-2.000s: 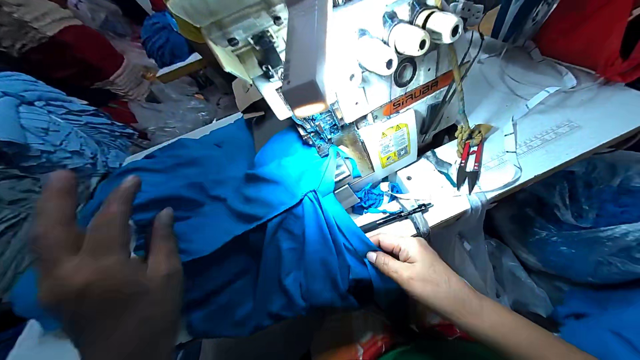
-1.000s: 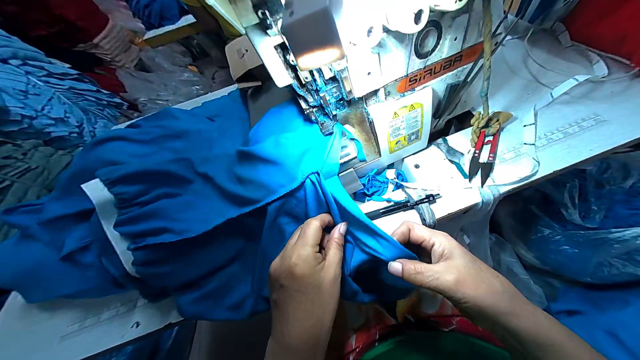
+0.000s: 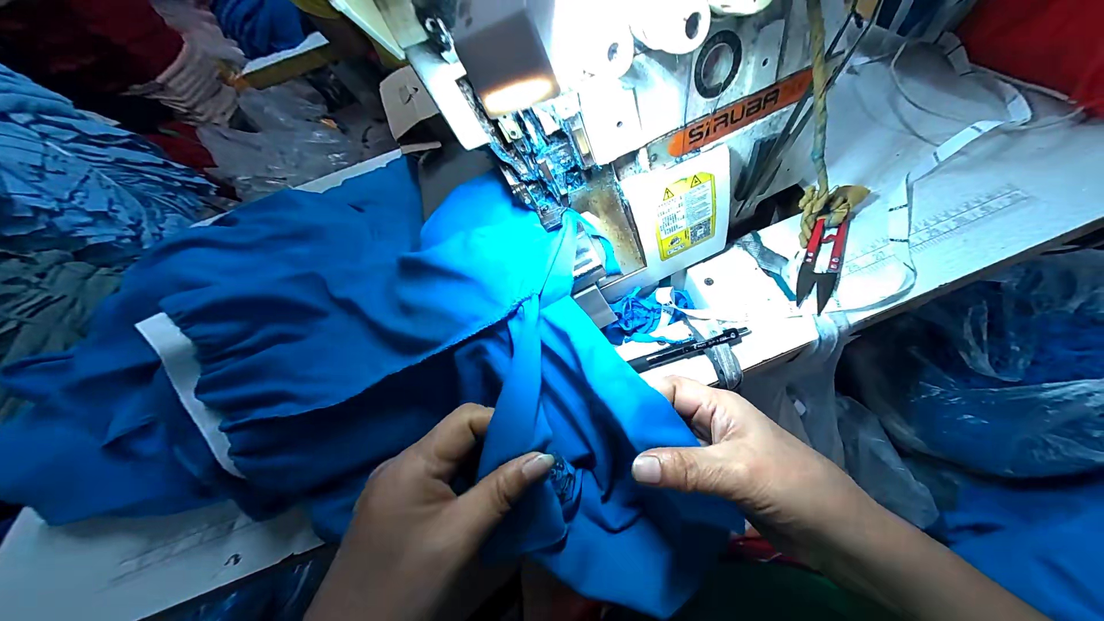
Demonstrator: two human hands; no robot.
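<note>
Blue fabric (image 3: 362, 302) lies in folds across the machine table, its upper part under the presser foot area (image 3: 552, 207) of a lit Siruba overlock sewing machine (image 3: 621, 112). A white strip (image 3: 190, 388) shows along a gathered part of the cloth at left. My left hand (image 3: 440, 500) pinches a fold of the cloth between thumb and fingers, near the front edge of the table. To its right, my right hand (image 3: 724, 448) grips another edge of the same cloth, thumb on top. Some fingers of both hands are hidden by fabric.
Red-handled thread snips (image 3: 824, 259) hang from a cord right of the machine. A black pen (image 3: 690, 349) and blue thread scraps (image 3: 642, 312) lie by the machine base. Plastic bags (image 3: 992, 379) are at right. Piled blue fabric (image 3: 78, 164) and another person's hand (image 3: 203, 78) are at left.
My left hand has come from the left, where it was off the cloth, and taken hold of a fold. The white strip has come into sight. Both hands now spread the cloth lower down.
</note>
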